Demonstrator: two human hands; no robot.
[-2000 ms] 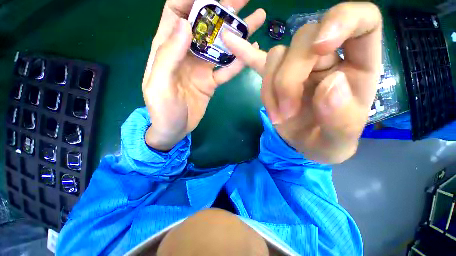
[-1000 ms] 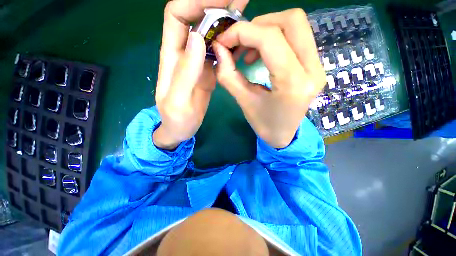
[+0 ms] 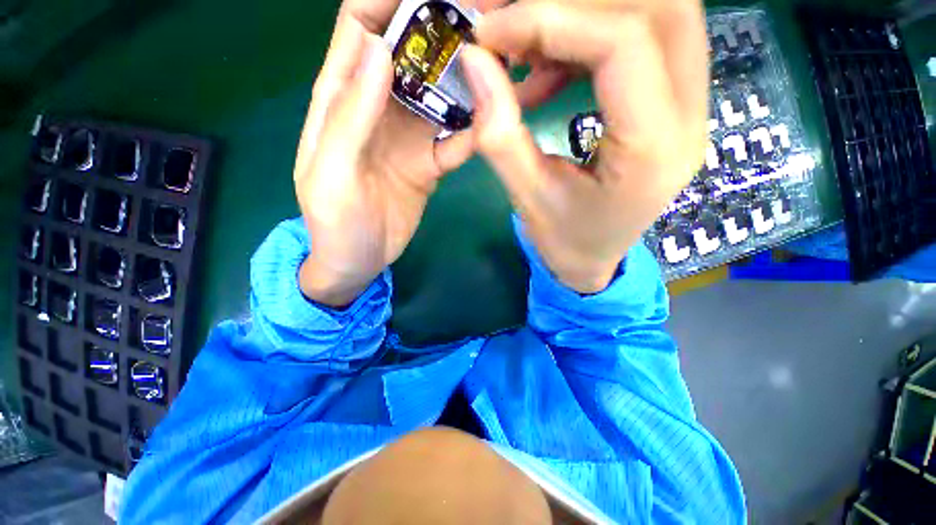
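Note:
My left hand (image 3: 359,174) holds a silvery, rounded-square watch housing (image 3: 432,64) at the top centre, its open side towards me. Gold-yellow parts and a silver-grey block show inside it. My right hand (image 3: 606,133) is at the housing's right side, its thumb at the edge of the grey block. The right fingertips partly hide one another, so whether they hold a small part cannot be told. A small dark round-cornered piece (image 3: 586,136) shows just beside my right palm, partly covered by the hand.
A black tray (image 3: 195,236) with housings in its pockets lies at left. A clear blister tray (image 3: 734,154) with white L-shaped marks lies at right, partly behind my right hand. A darker ribbed tray (image 3: 872,144) stands beyond it. Green mat (image 3: 467,241) lies below my hands.
The housing has turned to show its inside more openly than one second ago. My right hand has moved slightly right, its thumb now over the housing's right part.

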